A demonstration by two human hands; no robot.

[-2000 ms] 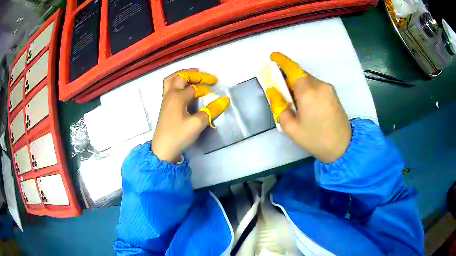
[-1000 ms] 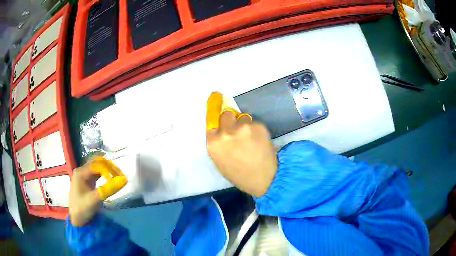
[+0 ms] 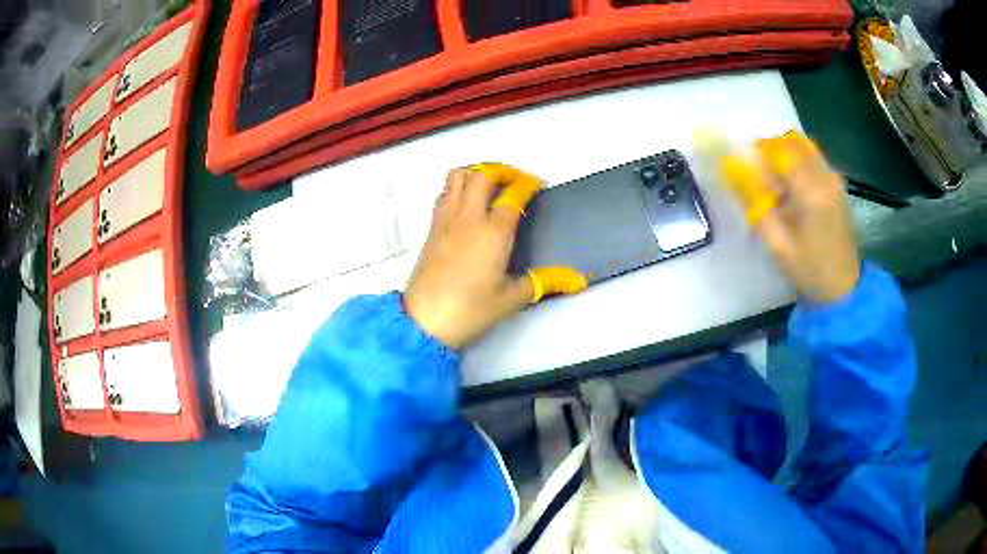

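Note:
A dark grey phone or phone back cover [image 3: 595,225] lies on the white mat [image 3: 649,314], its round camera lenses at the right end. My left hand [image 3: 468,254], with yellow finger cots, grips the phone's left end by its two long edges. My right hand [image 3: 806,211] is blurred, above the mat's right end, clear of the phone. A cream-yellow pad [image 3: 716,155] shows blurred at its fingertips.
Stacked red-orange foam trays [image 3: 520,67] with dark slabs stand behind the mat. Another foam tray [image 3: 186,325] with pale backs is at the left. Whitish film sheets [image 3: 314,240] lie left of my hand. Black tweezers [image 3: 874,193] and a metal dish [image 3: 929,141] are at the right.
My left hand has moved from the lower left onto the phone's left end. My right hand has moved with the pad from the phone's left part to beyond its right end.

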